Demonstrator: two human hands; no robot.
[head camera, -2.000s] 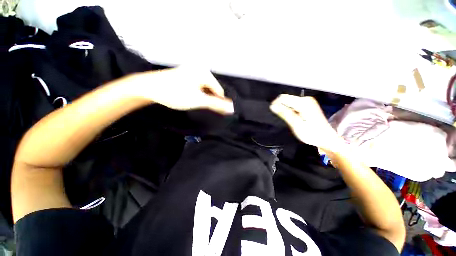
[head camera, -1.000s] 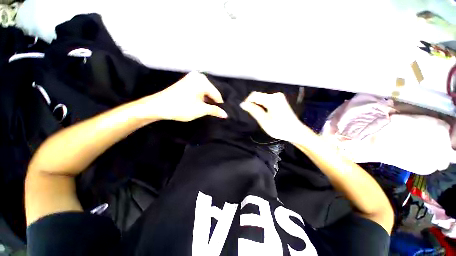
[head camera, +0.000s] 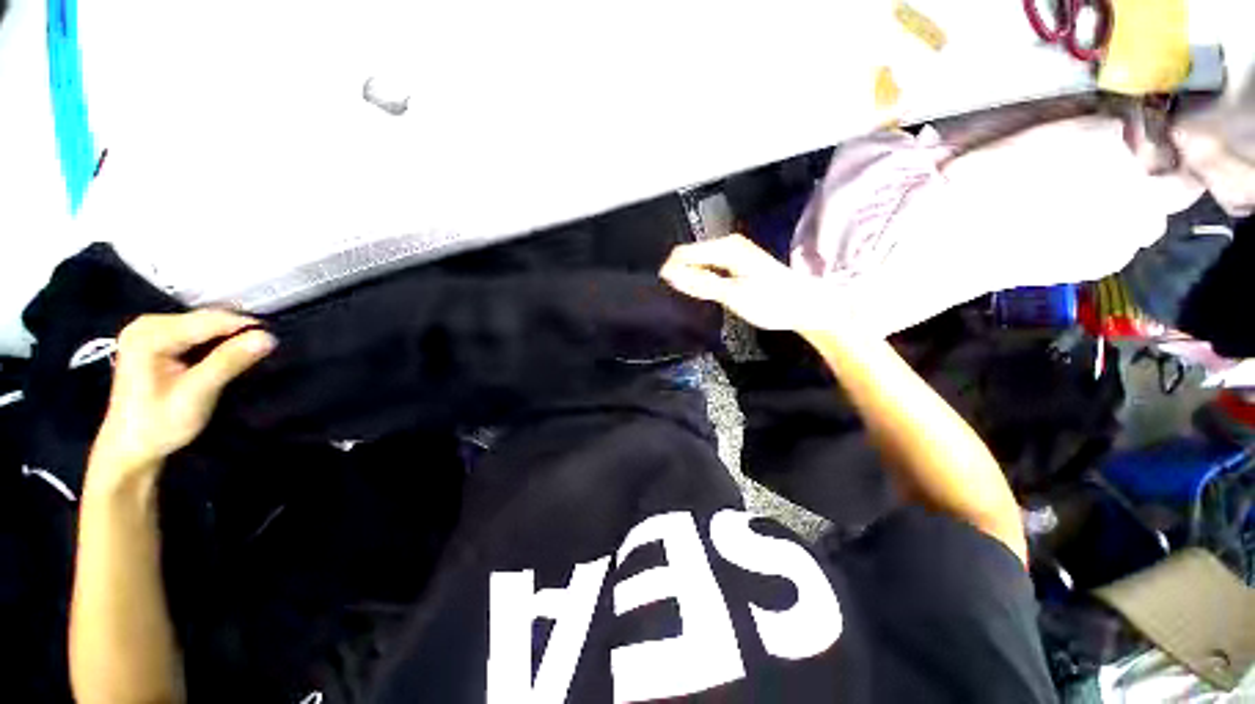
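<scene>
A black garment (head camera: 454, 337) is stretched sideways between my hands, its doubled upper edge running along the front edge of the white table. My left hand (head camera: 172, 378) grips its left end, thumb and fingers pinched on the edge. My right hand (head camera: 743, 282) pinches its right end. The lower part of the cloth hangs over my lap, black on black, so its outline is hard to tell.
The white table (head camera: 454, 124) has a blue strip (head camera: 69, 103) at left and dark red-handled scissors (head camera: 1071, 21) by a yellow piece (head camera: 1145, 44) at right. A pink and white cloth bundle (head camera: 1005, 227) lies below its right edge. Black garments with white cords lie at left.
My hands were close together in front of me; my left hand has moved far left, spreading the black cloth. The view has shifted, showing the blue strip and more of the scissors.
</scene>
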